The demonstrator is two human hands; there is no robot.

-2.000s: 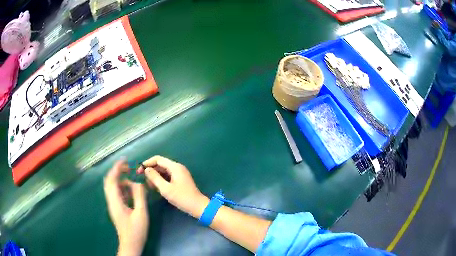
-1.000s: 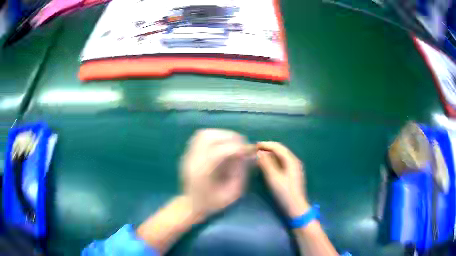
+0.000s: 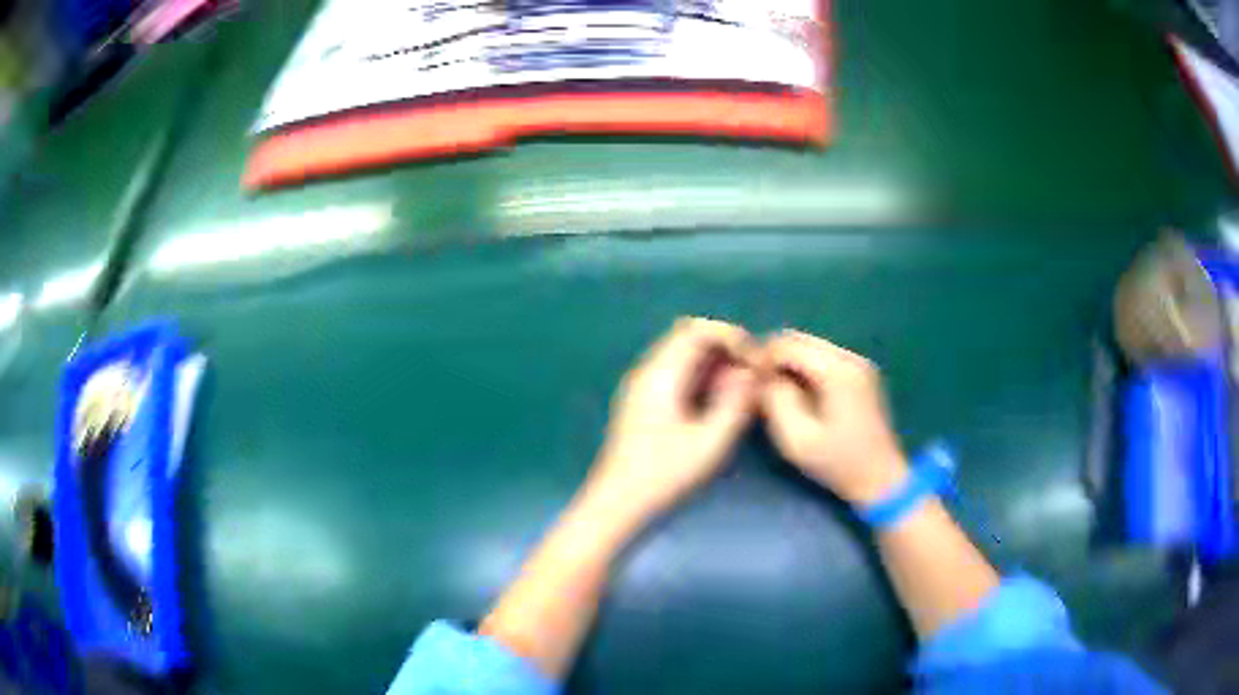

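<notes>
My left hand [image 3: 686, 407] and my right hand [image 3: 826, 407] meet at the fingertips above the green bench, near the middle of the view. The thumb and fingers of each hand are pinched together. Anything between the fingertips is too small and blurred to make out. A blue strap [image 3: 913, 489] is around my right wrist. Ahead of the hands, a white chassis [image 3: 353, 65] lies in a red-orange foam-edged tray [image 3: 666, 114], with a blurred motherboard [image 3: 584, 34] on it, cut off by the top edge.
A blue tray [image 3: 174, 502] with a cream and dark bundle [image 3: 102, 407] is at the left. At the right are a tan round tub [image 3: 1166, 302] and a blue small parts bin [image 3: 1171, 455]. Part of another red-edged tray [image 3: 1207, 109] shows at the upper right.
The view has swung from the right-hand bins towards the chassis and left tray. My hands, apart two seconds ago, now touch at the fingertips. The chassis now sits higher in view.
</notes>
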